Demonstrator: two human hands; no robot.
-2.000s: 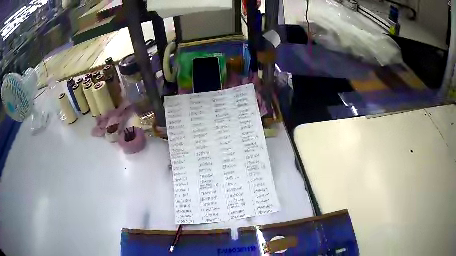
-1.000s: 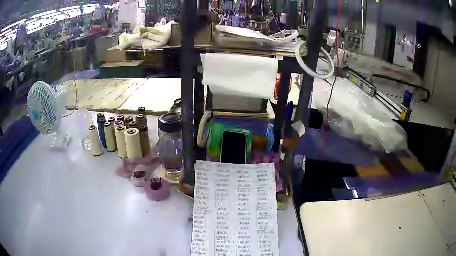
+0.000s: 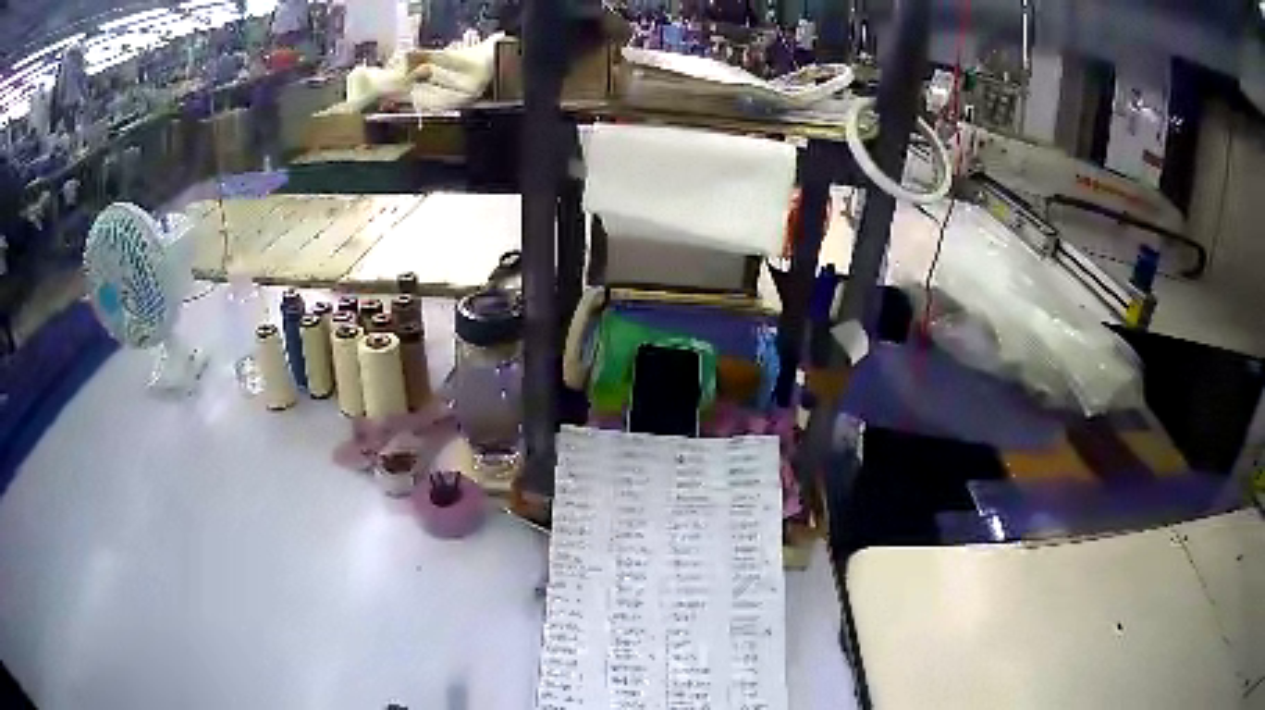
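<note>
A large white paper list (image 3: 666, 576) with columns of small writing stands or lies at the bottom centre, its lower edge cut off by the frame. A mobile phone (image 3: 666, 388) with a dark screen is right behind its top edge, in front of a green surround (image 3: 611, 364). Neither of my hands is in view. A small dark thing (image 3: 397, 706) shows at the bottom edge, too cut off to name.
White table (image 3: 250, 555); fan (image 3: 128, 278), thread cones (image 3: 382, 375), clear bottle (image 3: 488, 382) and pink-mauve roll (image 3: 448, 505) at left. Dark posts (image 3: 543, 250) rise behind. Cream machine table (image 3: 1027, 624) at right, crumpled clear plastic (image 3: 1040, 340) beyond.
The camera has tilted up from the first frame, so the blue template and thin pen have left the view. Since the second frame the scene has shifted slightly right and up.
</note>
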